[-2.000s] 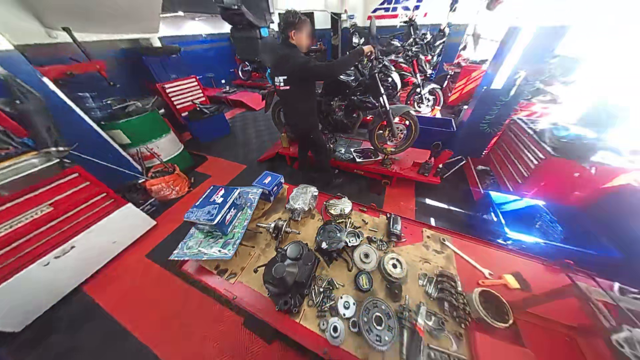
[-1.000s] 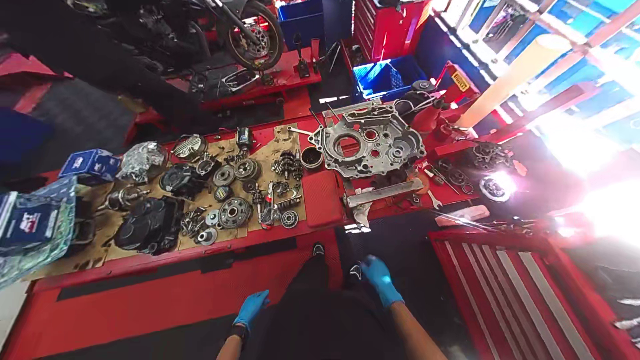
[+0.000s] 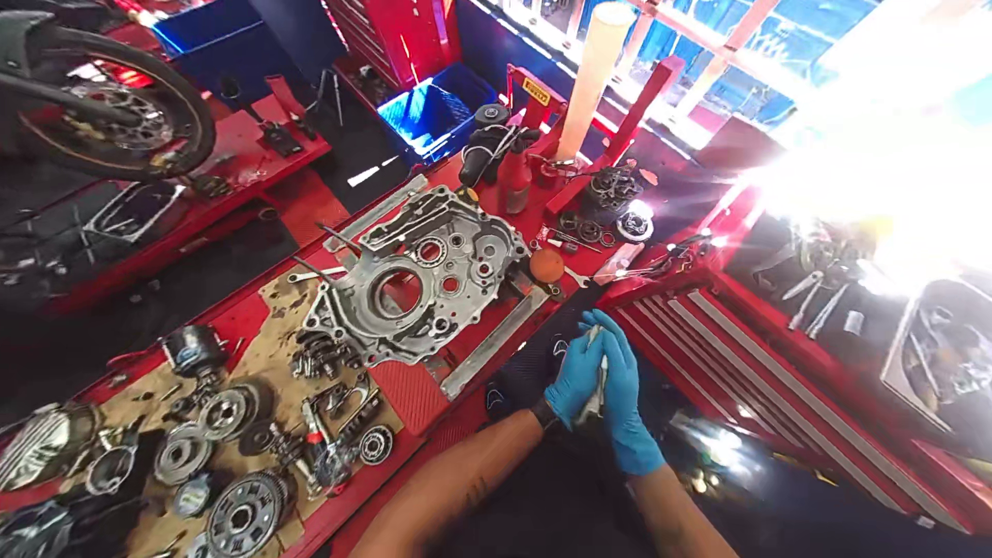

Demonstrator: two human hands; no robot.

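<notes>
Both my hands wear blue gloves and come together in front of my body, between the red bench and the tool chest. My left hand and my right hand press a whitish cloth or paper between their palms. Just up and left of them, a bare metal engine crankcase half rests on metal bars on the red bench. An orange round object and an open-end wrench lie close to the crankcase's right side.
Gears, bearings and shafts cover cardboard at the lower left. A red tool chest stands at right, with hand tools on top. Behind the bench are a blue bin, a red bottle and a motorcycle wheel.
My hands were apart one second ago; they are now together around the whitish cloth or paper. The view has swung right and closer to the crankcase.
</notes>
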